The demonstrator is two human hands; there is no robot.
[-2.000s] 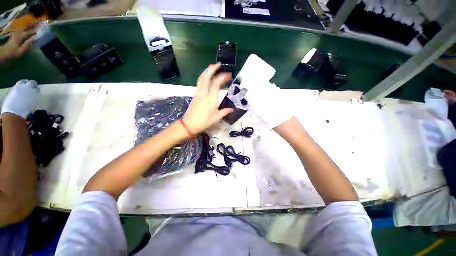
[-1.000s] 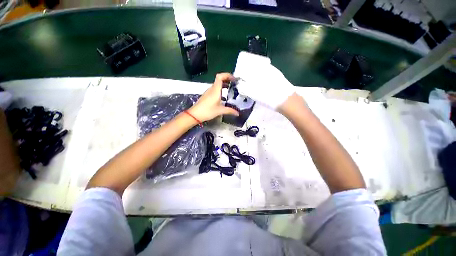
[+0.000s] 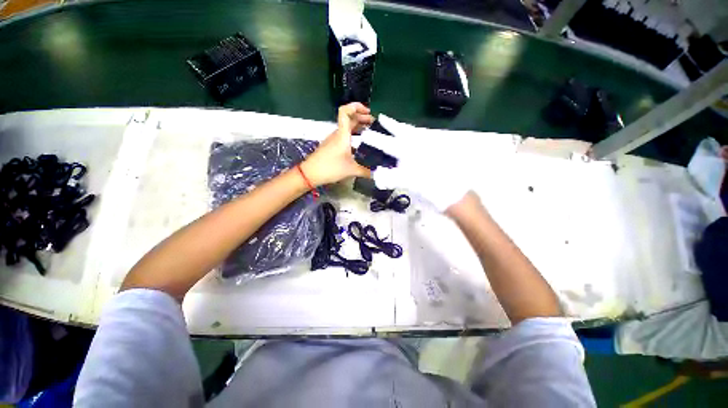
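A black packaging box (image 3: pixel 372 154) is held between my hands above the white bench, its lid pressed down or covered by my glove. My bare left hand (image 3: pixel 345 150) holds its left side, thumb below and fingers above. My right hand (image 3: pixel 427 163), in a white glove, is on its top and right side; its fingers are blurred. Small looped black cables (image 3: pixel 373 241) lie on the bench below the box, one partly under it. A clear plastic bag of dark bundles (image 3: pixel 267 209) lies to the left, under my left forearm.
Beyond the bench (image 3: pixel 495 239), the green conveyor (image 3: pixel 144 60) carries an open box with its white flap up (image 3: pixel 354 68) and closed black boxes (image 3: pixel 230 65). A cable heap (image 3: pixel 41 209) lies at the far left. A grey post (image 3: pixel 670 100) stands right. Part of a person shows at the right edge.
The white lid flap, upright earlier, is now down or hidden by my glove. The conveyor boxes have moved right. The neighbour's arm at the left has left the picture.
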